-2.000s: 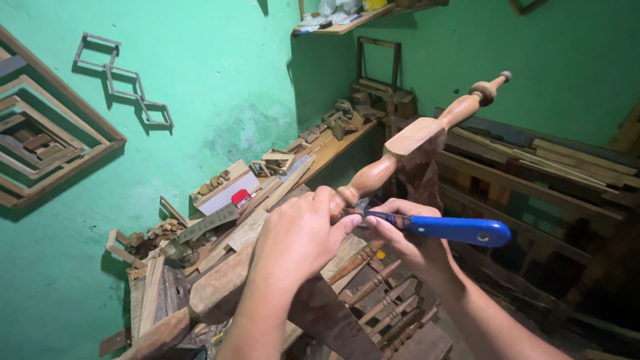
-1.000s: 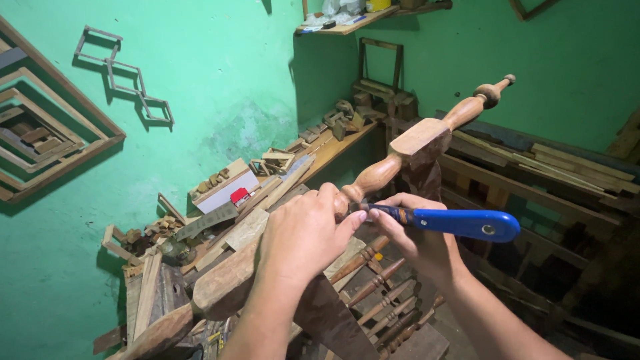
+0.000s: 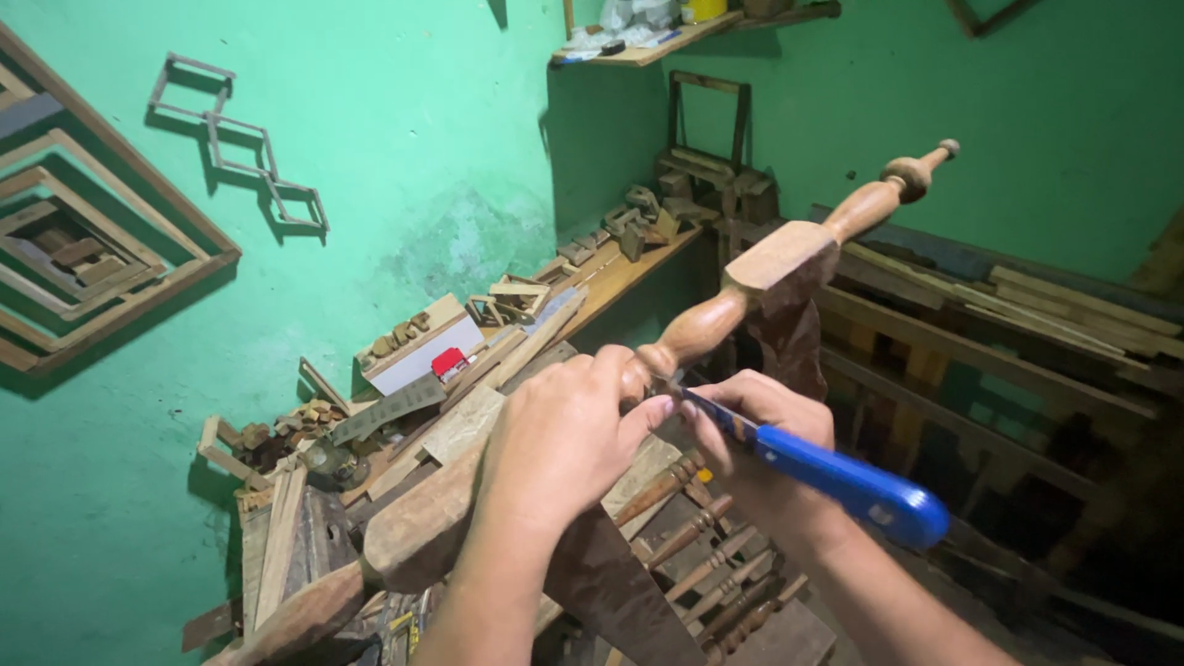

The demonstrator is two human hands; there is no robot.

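A turned wooden post (image 3: 782, 259), with round beads and squared blocks, runs diagonally from lower left to upper right. My left hand (image 3: 573, 425) is wrapped around its middle, thumb toward the tool's tip. My right hand (image 3: 763, 425) grips the metal blade of a blue-handled scraper or putty knife (image 3: 846, 481) near its tip, where the blade meets a groove below a bead. The blue handle sticks out to the right, past the fingers. The exact edge of the blade is partly hidden by my fingers.
Turned spindles (image 3: 694, 532) lie below the post. Behind, a wooden bench (image 3: 638, 268) holds offcuts and small blocks. Long boards (image 3: 999, 305) are stacked at the right. Wooden frames (image 3: 208, 264) hang on the left wall, and a shelf (image 3: 647, 51) juts out above.
The blue handle has swung downward at its far end, while the blade's tip remains near the same groove. My left hand has stayed on the post.
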